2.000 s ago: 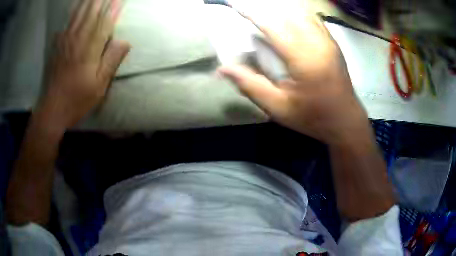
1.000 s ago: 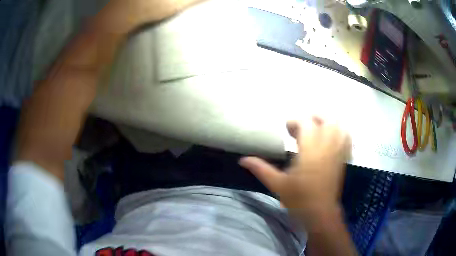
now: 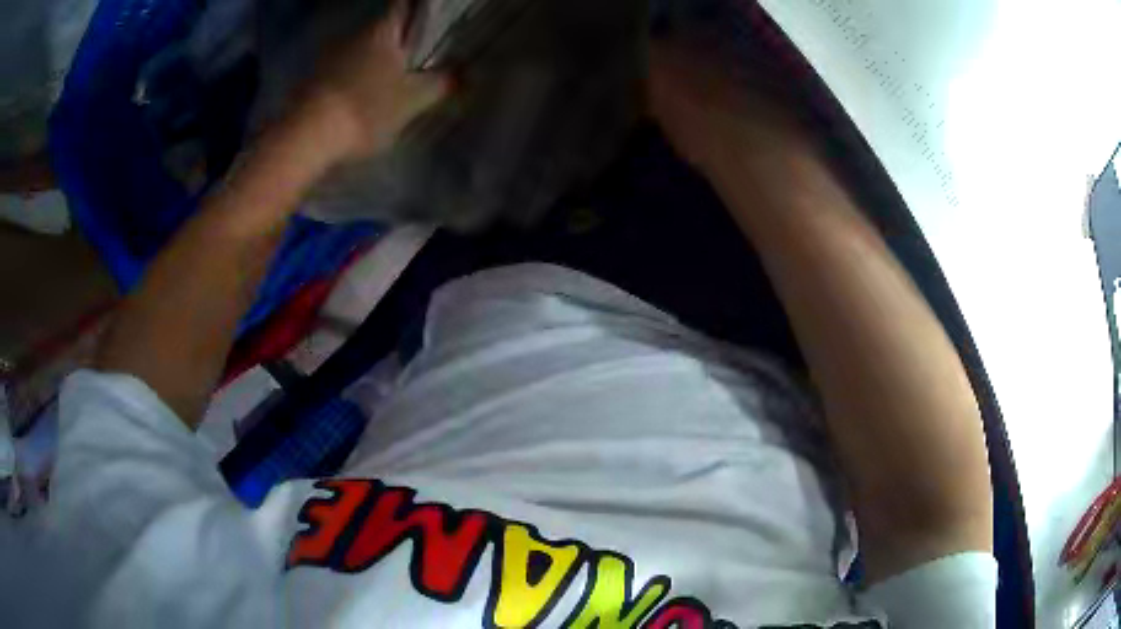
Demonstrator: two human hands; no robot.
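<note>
Dim grey fabric (image 3: 492, 148) hangs below the table edge, at the upper middle. My left hand (image 3: 369, 92) is at its left part, with the fingers closed around a fold or edge of it. My right hand (image 3: 688, 86) is at the top, right of the fabric, dark and blurred; its fingers are hidden in shadow, so I cannot tell what it holds.
The white tabletop (image 3: 910, 135) curves down the right side, its dark edge beside my right forearm. Red-handled scissors (image 3: 1090, 522) lie at the far right. A blue plastic basket (image 3: 92, 148) is at the upper left, with red and white items (image 3: 301, 326) below it.
The view has swung left and down, off the tabletop. Both hands have moved from the table to below its edge, and my left hand has taken hold of the grey fabric.
</note>
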